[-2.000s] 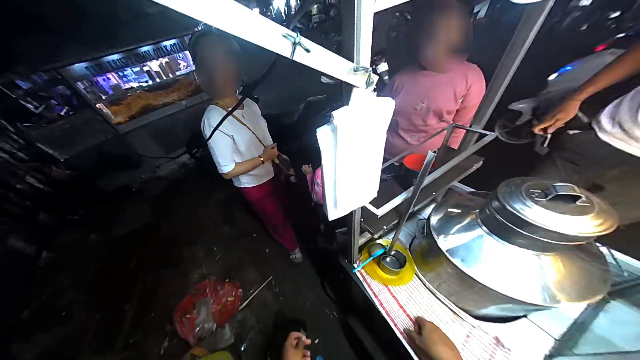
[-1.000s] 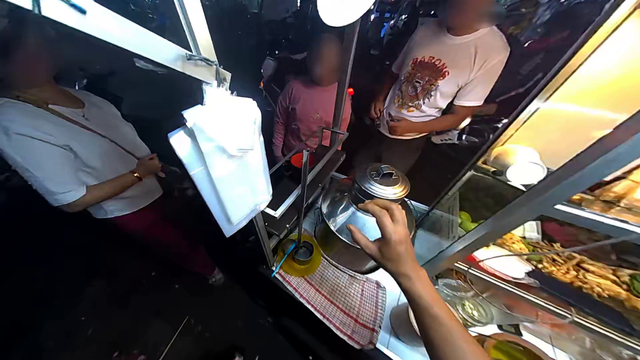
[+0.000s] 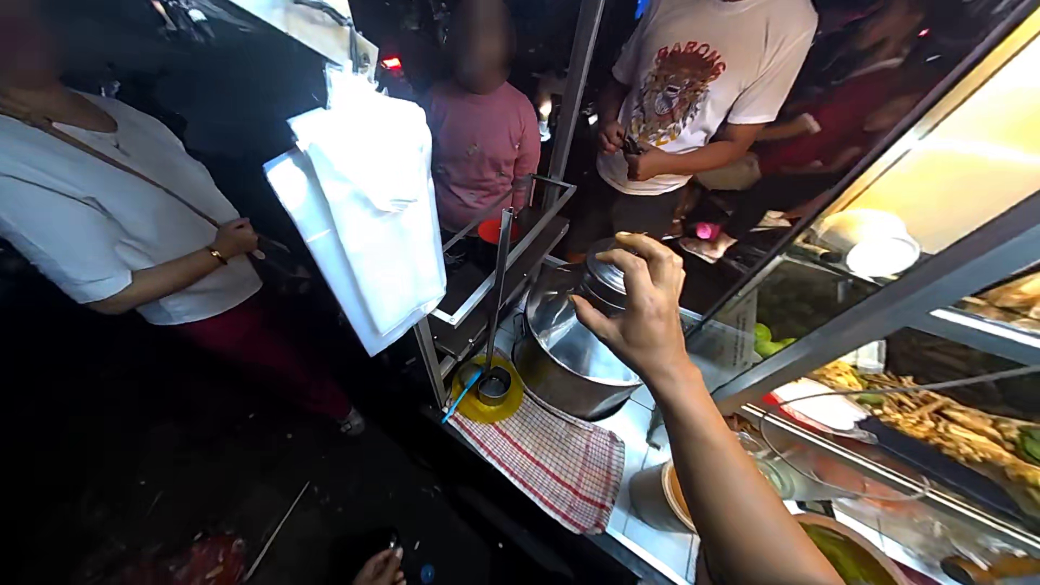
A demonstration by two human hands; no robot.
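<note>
My right hand (image 3: 638, 305) is raised in front of the steel pot (image 3: 569, 382), its fingers curved and thumb apart. It hides part of the round metal lid (image 3: 605, 280) on the pot; nothing shows in its grasp, and contact with the lid cannot be told. Left of the pot, a yellow plate (image 3: 508, 409) holds a small metal cup (image 3: 494, 386) with a long metal handle, beside a light blue utensil (image 3: 461, 398). A red and white checked cloth (image 3: 552, 463) lies on the tiled counter in front. My left hand is not in view.
White plastic bags (image 3: 374, 219) hang from the cart frame at left. Several people stand beyond the cart. A tub (image 3: 654, 496) is beside my forearm. Right, a glass case (image 3: 853, 284) holds fried-looking food (image 3: 934, 406) behind a metal frame bar (image 3: 894, 301).
A hand was low over the cloth two seconds ago; one second ago my right hand was raised in front of the pot, as now. The view has turned strongly to the right.
</note>
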